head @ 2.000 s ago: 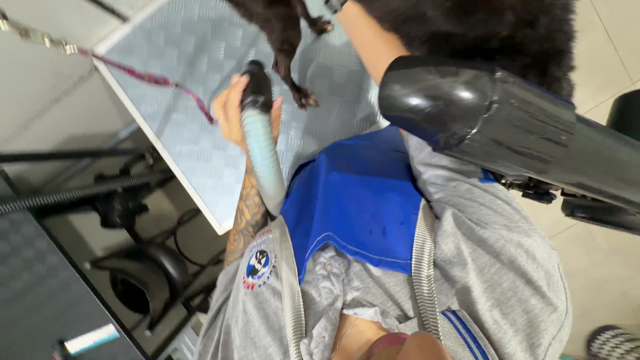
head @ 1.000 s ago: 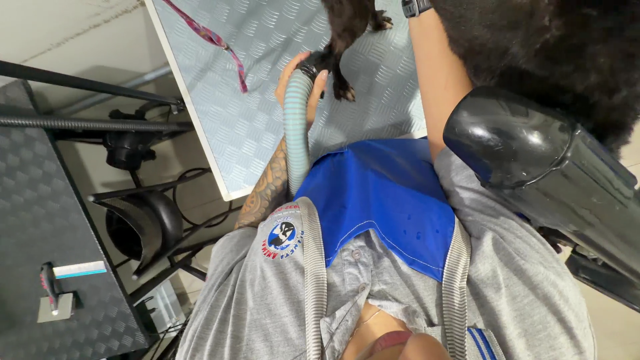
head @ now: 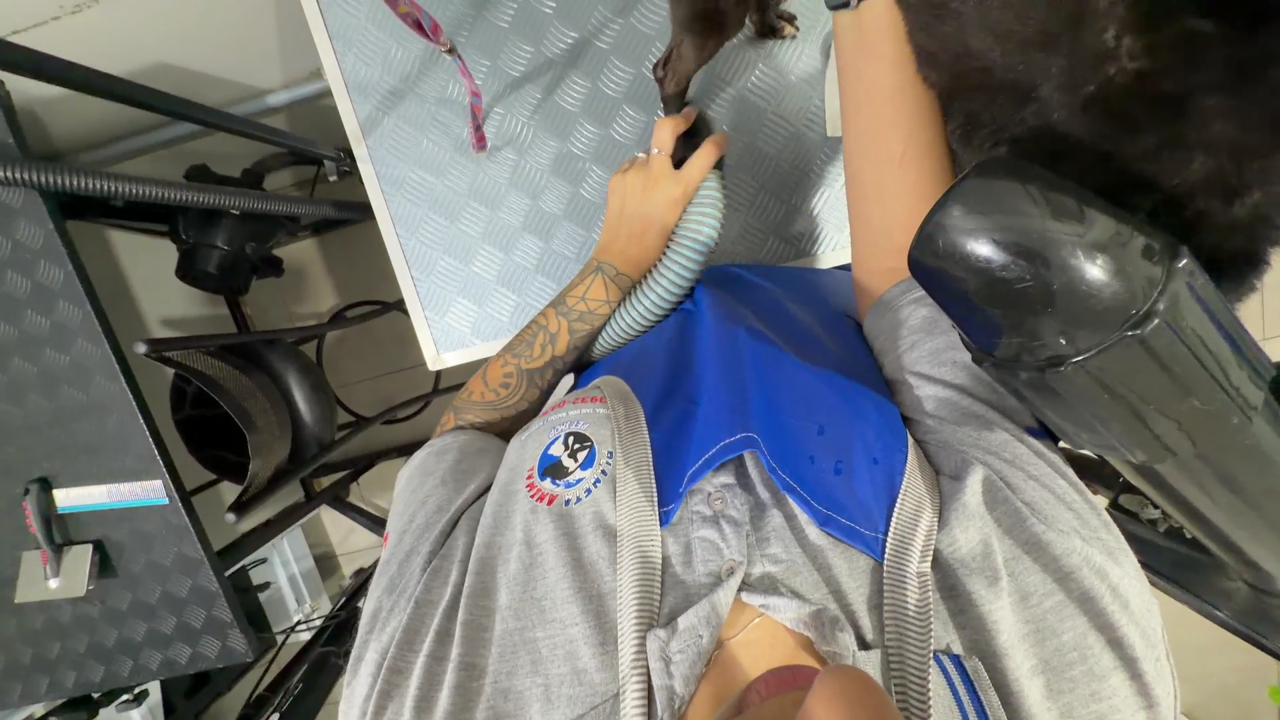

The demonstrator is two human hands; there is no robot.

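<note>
My left hand (head: 655,190), on a tattooed arm, grips the black nozzle (head: 694,140) of a ribbed light-blue hose (head: 665,270). The nozzle lies at the lower end of a dark dog leg (head: 690,50), whose paw is hidden; whether they touch, I cannot tell. Another dark paw (head: 775,24) rests on the grooming table (head: 550,200). My right forearm (head: 885,130) reaches up beside the dog's black fur (head: 1100,90), with its hand outside the frame.
A large black dryer housing (head: 1050,260) stands close at the right. A pink patterned strap (head: 465,80) hangs over the table. At the left, a second dark table (head: 80,400) holds a metal comb (head: 110,495) and a slicker brush (head: 50,565). Black stand parts (head: 250,420) fill the gap between the tables.
The nozzle in my left hand has moved from left of the dog's paw to the lower leg, and the paw is now hidden. The view has shifted.
</note>
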